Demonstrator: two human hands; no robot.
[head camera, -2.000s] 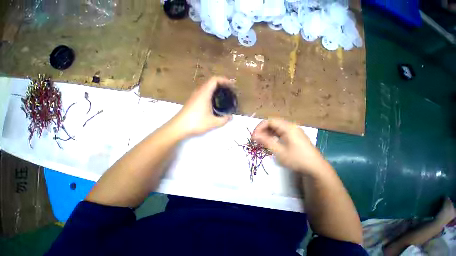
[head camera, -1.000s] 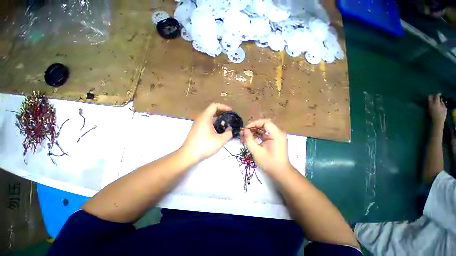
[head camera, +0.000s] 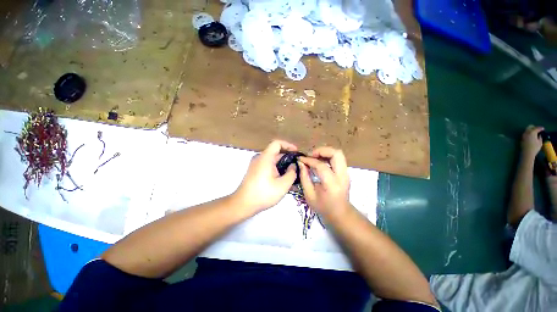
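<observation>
A round black housing (head camera: 287, 162) is held over the white sheet near the board's front edge. My left hand (head camera: 265, 178) grips it from the left, thumb across it. My right hand (head camera: 327, 183) has its fingertips pinched together at the housing's right side; a lead wire between them is too small to make out. Both hands cover much of the housing. A small bunch of lead wires (head camera: 306, 214) lies on the white sheet (head camera: 183, 177), partly hidden under my right hand.
White discs (head camera: 317, 36) are piled at the top of the brown board (head camera: 256, 109). Black housings lie beside the pile (head camera: 212, 34) and at left (head camera: 69, 88). The main wire pile (head camera: 41, 145) is at left. A person's arm (head camera: 523, 183) and yellow tool (head camera: 549, 152) show far right.
My right hand has moved from the small wire bunch up to the housing. The housing has come lower and is tilted. At far right, a person's arm has appeared, now with a yellow tool.
</observation>
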